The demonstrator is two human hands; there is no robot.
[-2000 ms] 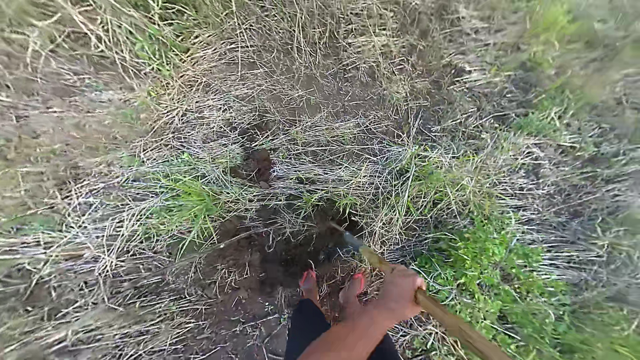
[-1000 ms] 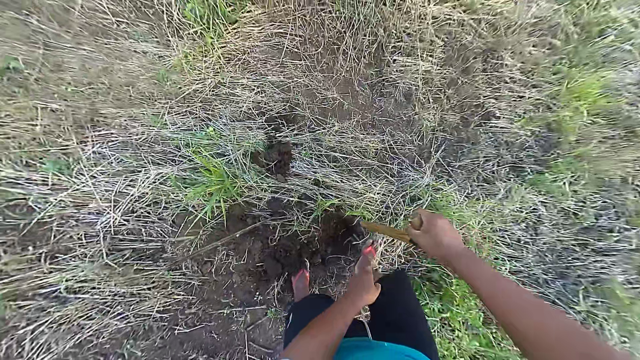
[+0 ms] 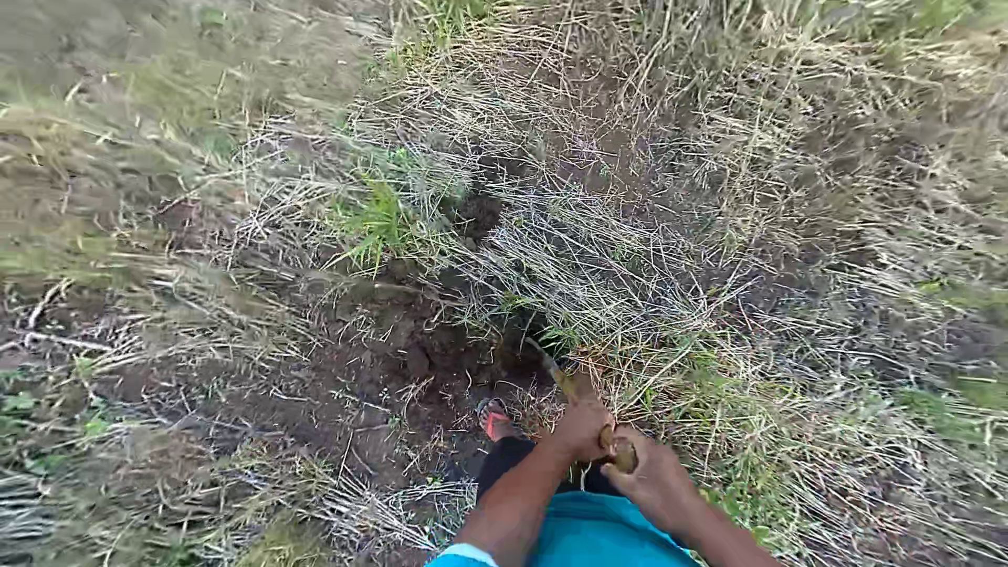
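Both my hands grip the wooden handle point(image 3: 624, 455) of a digging tool in front of my teal shirt. My left hand point(image 3: 583, 428) is closed around it nearer the ground, and my right hand point(image 3: 652, 472) holds it close to its end. From my left hand the tool runs up and left to the edge of a dark dug hole point(image 3: 516, 358). Its head is hard to make out in the shadow, so its kind cannot be told.
My foot in a sandal with red straps point(image 3: 493, 419) stands just below the hole. Loose dark soil point(image 3: 417, 354) lies to the left. Dry cut straw point(image 3: 598, 260) covers the ground beyond, with a green grass tuft point(image 3: 378, 220) at the upper left.
My left hand, off the handle one second ago, is now on it. The handle, reaching to the lower right two seconds ago, now ends at my right hand before my body.
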